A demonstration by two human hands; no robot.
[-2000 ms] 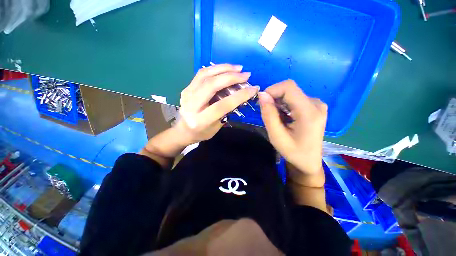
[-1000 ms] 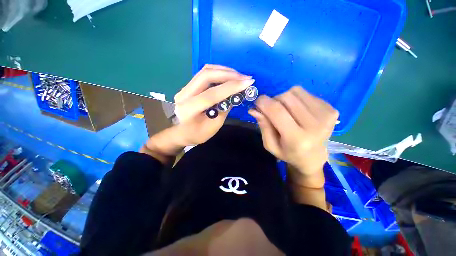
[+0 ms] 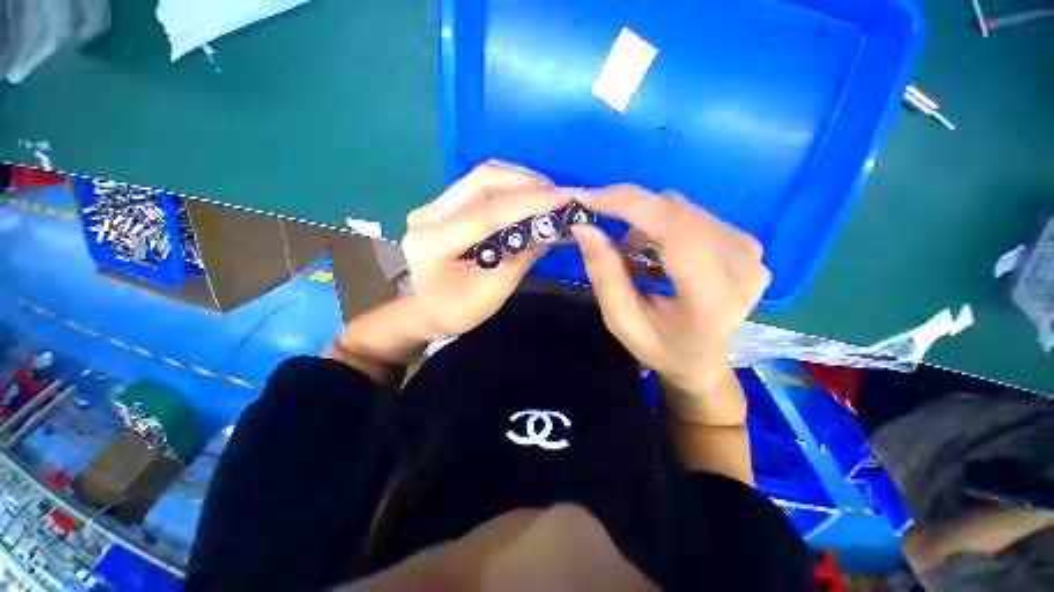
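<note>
My left hand (image 3: pixel 468 249) holds several small metal cylinders (image 3: pixel 516 239) side by side in a row, their round dark ends with pale centres facing me. My right hand (image 3: pixel 682 278) is at the right end of the row, with thumb and forefinger closed on the end cylinder (image 3: pixel 578 215). Something small and shiny shows in the curled fingers of my right hand. Both hands are over the near edge of a blue tray (image 3: pixel 740 127), which has a white paper label (image 3: pixel 625 69) in it. The cylinders' bodies are mostly hidden by my left hand.
A silver cylinder with a thin rod (image 3: pixel 928 105) lies right of the tray on the green bench (image 3: pixel 324 104). Clear plastic film (image 3: pixel 832 345) lies along the bench edge. A floor crate (image 3: pixel 133 231) holds silver parts. Another person's arm (image 3: pixel 971 534) shows at lower right.
Two seconds ago the cylinders lay sideways under my left fingers; now their ends face me. Since one second ago, my right fingertips have moved up onto the end cylinder.
</note>
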